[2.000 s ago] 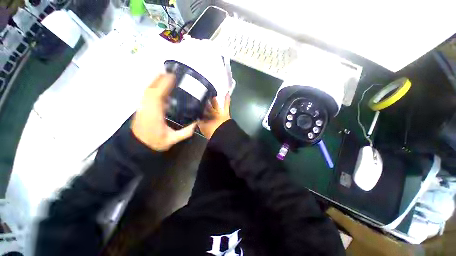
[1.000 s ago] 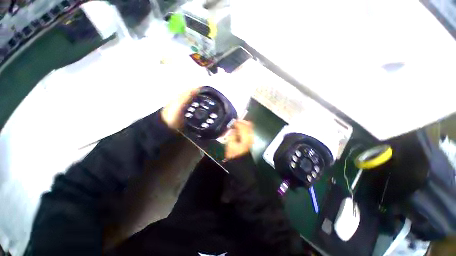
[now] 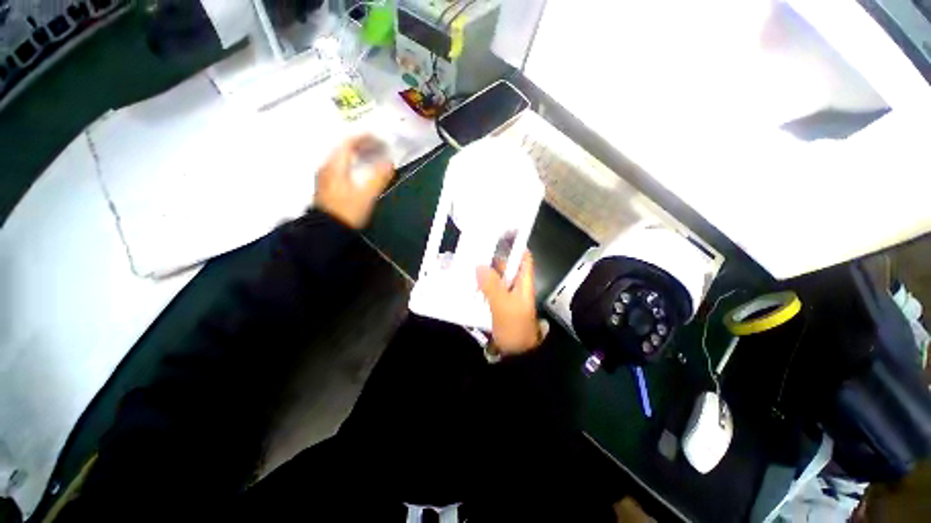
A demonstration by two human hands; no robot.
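A white PTZ camera (image 3: 475,235) is turned so that its white housing and flat base face me; its black ball head is hidden. My right hand (image 3: 513,304) grips its lower right side. My left hand (image 3: 352,184) is raised left of it, apart from it, with fingers curled; a small pale blur shows at the fingertips, too unclear to name. A second camera (image 3: 638,312) stands to the right, ring of round LEDs facing me, with a small purple-pink piece (image 3: 592,363) below it.
A blue tool (image 3: 641,391) and a white mouse (image 3: 707,433) lie at the right, near a yellow tape roll (image 3: 763,314). A keyboard (image 3: 577,184) lies below the glaring monitor (image 3: 704,123). A smartphone (image 3: 484,113) lies at its left end. White sheets (image 3: 184,184) cover the left side.
The held camera has been turned over from lens side to white housing side. My left hand has left it and moved up and left. The second camera stays in place.
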